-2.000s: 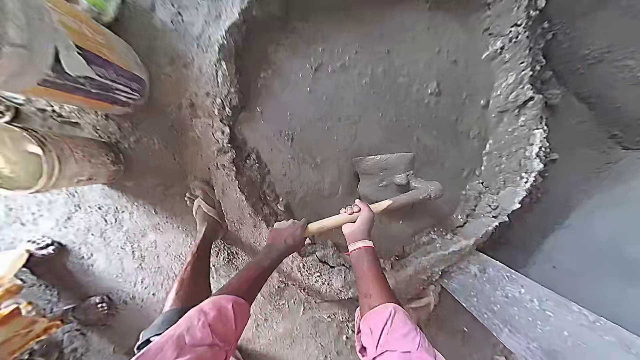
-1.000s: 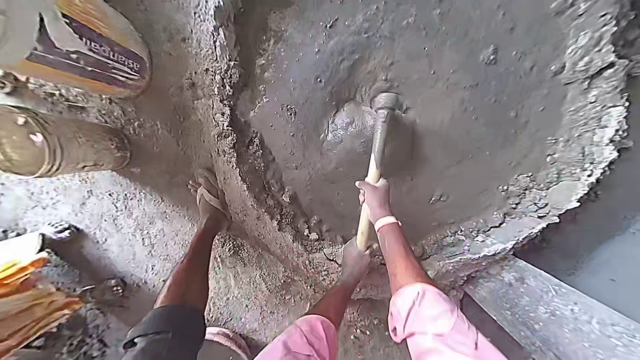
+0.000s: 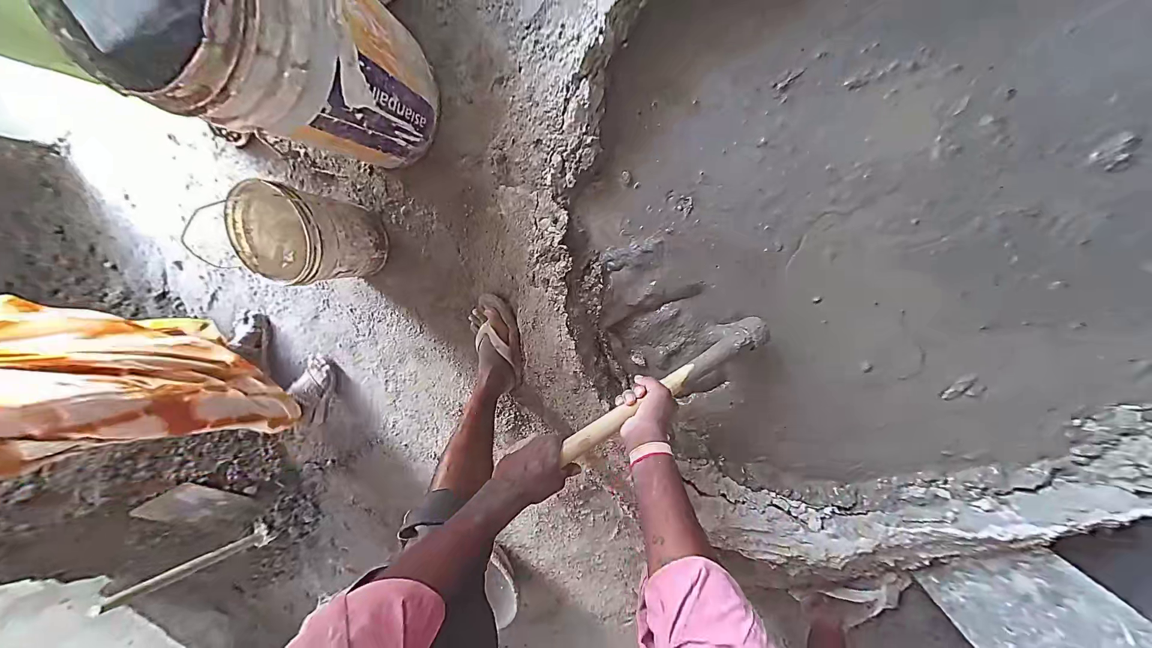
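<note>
My left hand (image 3: 535, 468) grips the rear part of the wooden handle (image 3: 601, 435) of a hoe. Farther up the same handle, my right hand (image 3: 648, 411), with a band at its wrist, is closed around it. The hoe's head (image 3: 747, 333) lies low in wet grey mortar (image 3: 900, 297), near the left edge of the pool; its blade is hidden in the mix. Ridges and grooves mark the mortar just left of the head. A rough, dry bank (image 3: 553, 234) rings the pool.
A large paint bucket (image 3: 387, 90) and a smaller metal-handled bucket (image 3: 351, 238) stand at the upper left. Another person's feet (image 3: 313, 382) and orange patterned cloth (image 3: 135, 378) are at the left. A pole (image 3: 180, 569) lies lower left, a flat slab (image 3: 1035, 598) lower right. My sandalled foot (image 3: 497, 337) is beside the bank.
The hoe's head has moved from the middle of the mortar to near its left edge, and the handle now slants. Both hands stay on the handle. The view has shifted left.
</note>
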